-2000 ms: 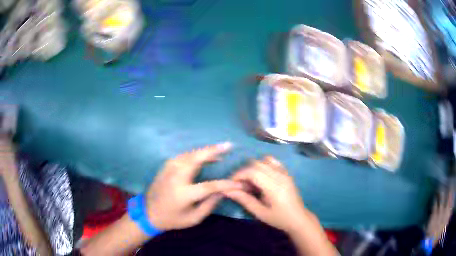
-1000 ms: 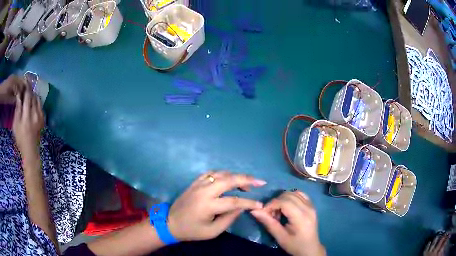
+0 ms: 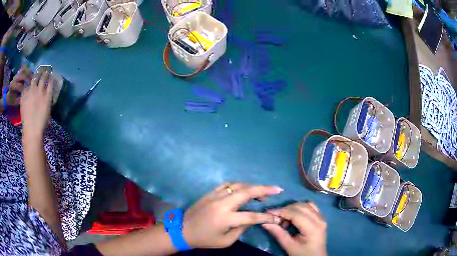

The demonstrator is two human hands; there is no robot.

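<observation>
My left hand (image 3: 225,216), with a blue wrist band (image 3: 176,230), and my right hand (image 3: 300,227) meet fingertip to fingertip at the table's near edge. Whether a small thing is between the fingertips cannot be told. Ahead to the right stand several cream housings (image 3: 357,172) with batteries and wires inside. Some show dark blue strips (image 3: 328,161) along one inner side. Blue strips (image 3: 204,100) lie loose at mid-table. Beyond them, a housing with a brown strap (image 3: 198,42) shows a yellow battery and a dark board.
More housings (image 3: 119,25) stand at the far left. A neighbour's hands (image 3: 37,95) hold a pale housing at left, near a thin tool (image 3: 92,89). A cardboard tray (image 3: 414,75) of white rings (image 3: 441,107) is at right, a plastic bag (image 3: 348,11) at the far edge, a red stool (image 3: 128,215) below left.
The view has shifted, so the table's things and my hands sit further right and lower. My fingertips stay together. A thin tool now shows by the neighbour at left.
</observation>
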